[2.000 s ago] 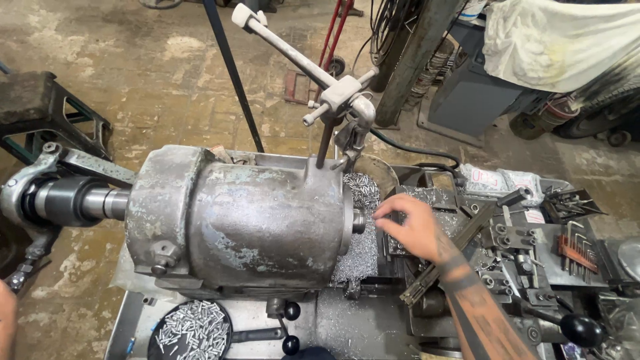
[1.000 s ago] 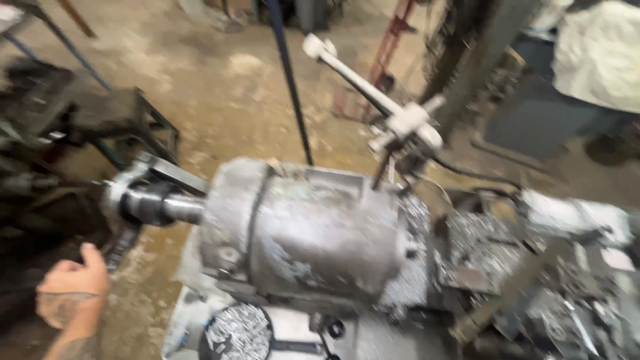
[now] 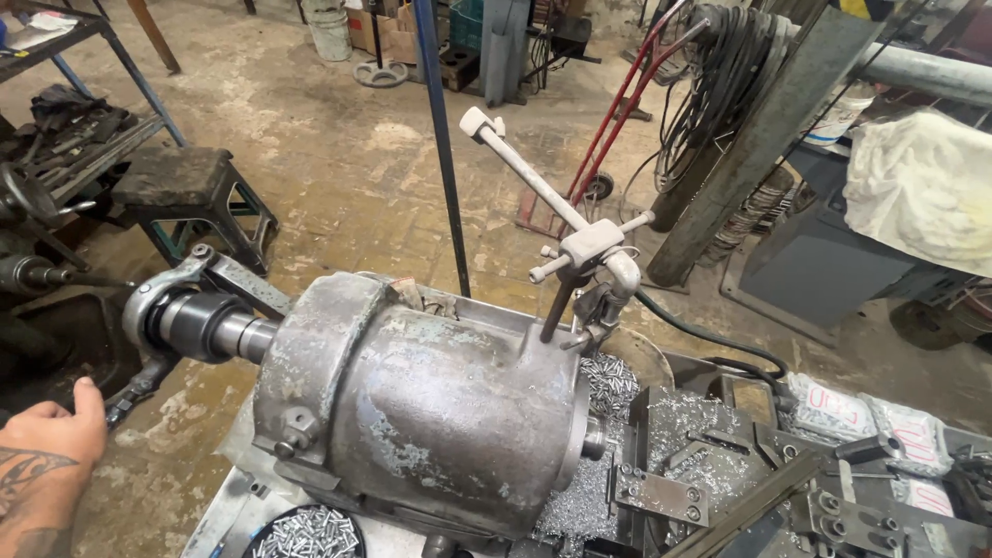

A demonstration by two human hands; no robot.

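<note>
My left hand [image 3: 58, 446], tattooed at the wrist, is at the lower left edge with its thumb raised and fingers curled. It is beside the lower end of a metal lever [image 3: 143, 386]; whether it grips this lever cannot be told. The lever joins a yoke around a dark collar [image 3: 203, 324] on the spindle of a worn grey lathe headstock [image 3: 457, 411]. At the headstock's right end is the spindle nose [image 3: 594, 438]. My right hand is out of view.
A black pan of small metal pins [image 3: 308, 535] lies below the headstock. Metal chips [image 3: 577, 504] and tooling blocks [image 3: 661, 494] are at the right. A jointed support arm [image 3: 535, 178] rises above. A stool [image 3: 182, 186] stands back left; bagged parts [image 3: 833, 407] lie far right.
My right hand, near the spindle nose two seconds ago, has left the view. My left hand has come into view at the left and is now closer to the lever's lower end.
</note>
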